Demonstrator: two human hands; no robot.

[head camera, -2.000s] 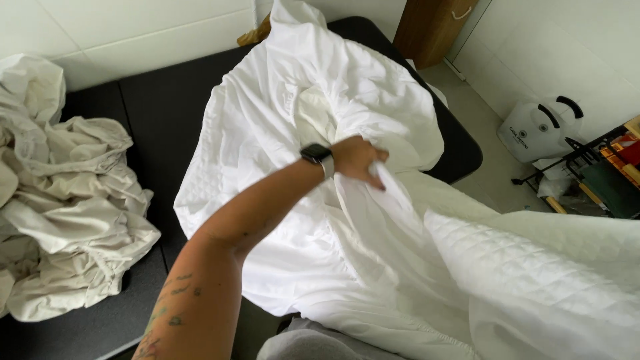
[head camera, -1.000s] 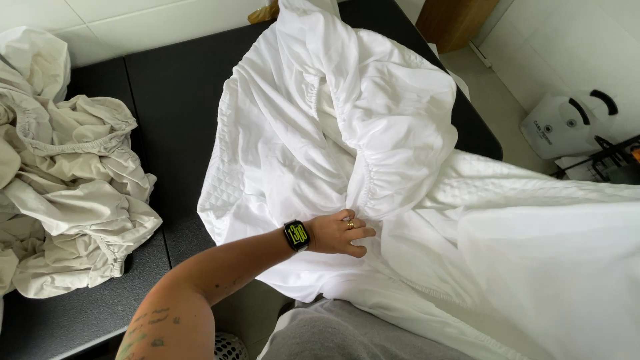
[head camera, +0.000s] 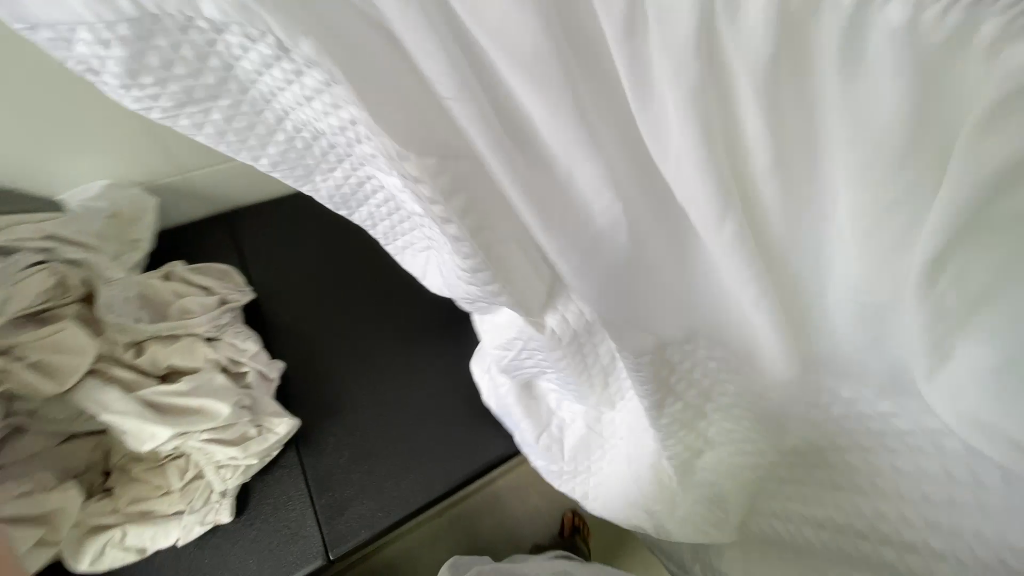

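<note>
A large white quilted fabric cover [head camera: 560, 200] hangs raised across the middle and right of the view, with long folds and a gathered, quilted edge. Its lower part is blurred on the right. Neither my left hand nor my right hand can be seen, so what they hold is hidden. A small skin-coloured blur shows at the lower left edge. The crumpled cream fabric [head camera: 160, 368] lies in a heap on the black table [head camera: 376, 384] at the left.
Behind the table stands a pale wall [head camera: 96, 136]. Below the table's front edge, the floor [head camera: 480, 520] shows with a foot [head camera: 574, 528] on it, beside some grey cloth [head camera: 520, 566] at the bottom.
The white cover, spread over the table a second ago, is now lifted and fills much of the view. My left hand, earlier on the cover, has gone out of sight.
</note>
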